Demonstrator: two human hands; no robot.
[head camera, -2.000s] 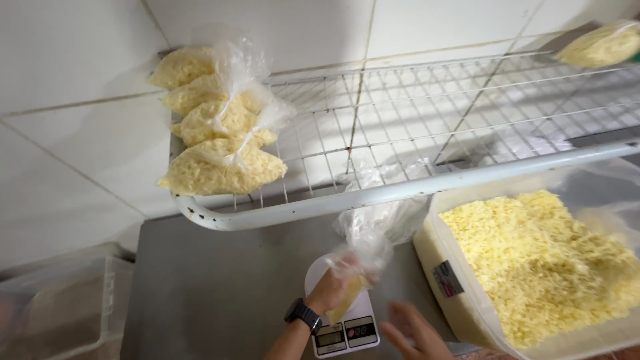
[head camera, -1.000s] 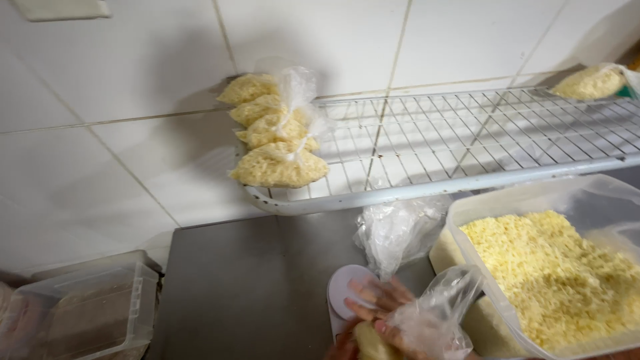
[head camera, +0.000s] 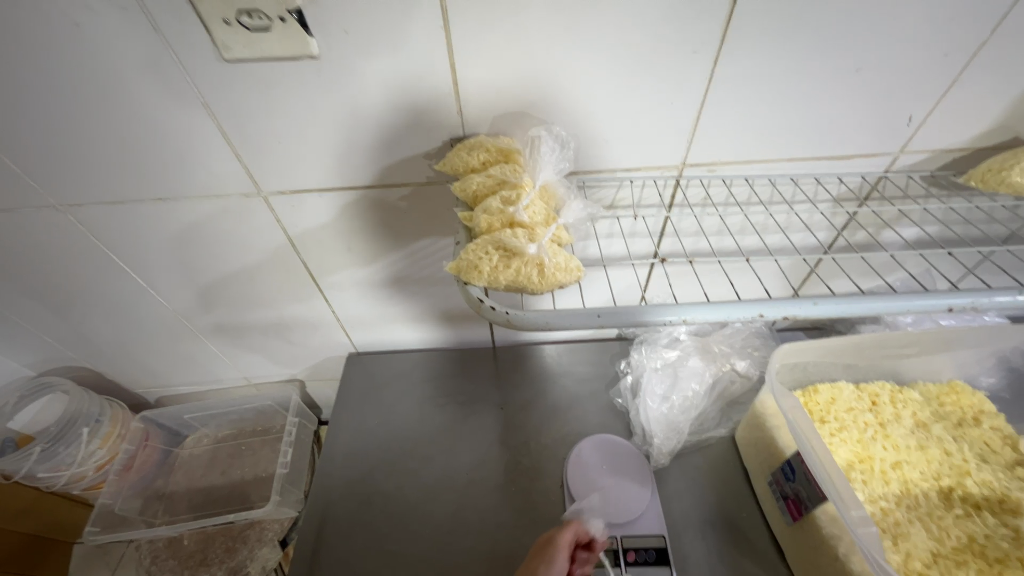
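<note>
At the bottom edge of the head view, my left hand (head camera: 562, 549) is closed on the gathered neck of a clear plastic bag (head camera: 590, 512), whose top sticks up over the scale's plate. The rest of that bag is out of view. My right hand is not in view. Beside the left hand lies a white kitchen scale (head camera: 610, 478) with a round plate, its display partly covered. To the right stands a large plastic tub (head camera: 756, 448) of shredded yellow cheese-like food (head camera: 920, 456). Several tied bags of the same-looking food (head camera: 516, 262) sit in a row on the rack's left end.
A white wire rack (head camera: 720, 310) runs along the tiled wall above the grey worktop (head camera: 424, 448). Loose clear plastic bags (head camera: 688, 384) lie behind the scale. At the left are a clear plastic bin (head camera: 292, 456) and stacked buckets (head camera: 60, 432). Another filled bag (head camera: 1000, 172) rests far right.
Both hands were in view around a bag near the scale; now only the left shows, closed on a bag's neck. The scale's round plate is now more exposed. The view has shifted.
</note>
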